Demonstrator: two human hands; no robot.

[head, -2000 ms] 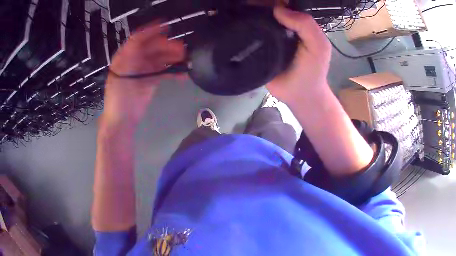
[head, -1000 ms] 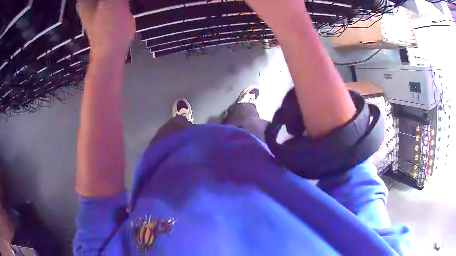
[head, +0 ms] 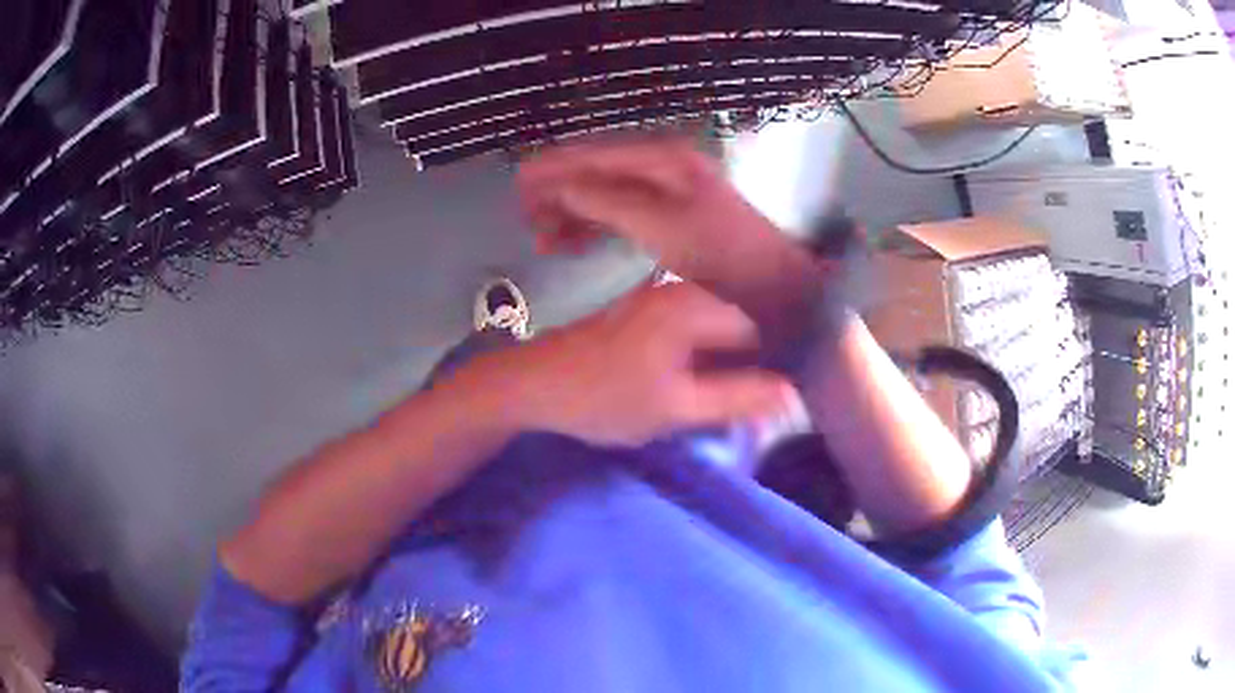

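Note:
Black over-ear headphones (head: 1000, 431) hang around my right forearm, with a dark cup against the blue shirt. A blurred black piece (head: 810, 305), apparently another headphone, crosses my right wrist. My left hand (head: 650, 368) reaches across my body, its fingers closed at this black piece; the exact grip is blurred. My right hand (head: 616, 196) is blurred, extended towards the left with its fingers loosely bent, and nothing shows in it.
Dark rack tiers (head: 582, 68) with pale edges and dangling wires span the top and upper left. At right are an open carton (head: 914, 291) of whitish pieces, another carton (head: 962, 88), and a pale cabinet (head: 1090, 217). A shoe (head: 503, 309) shows on the grey floor.
The headphone held between both hands two seconds ago is no longer seen. My hands have come back from the rack, and my left hand has crossed to my right wrist.

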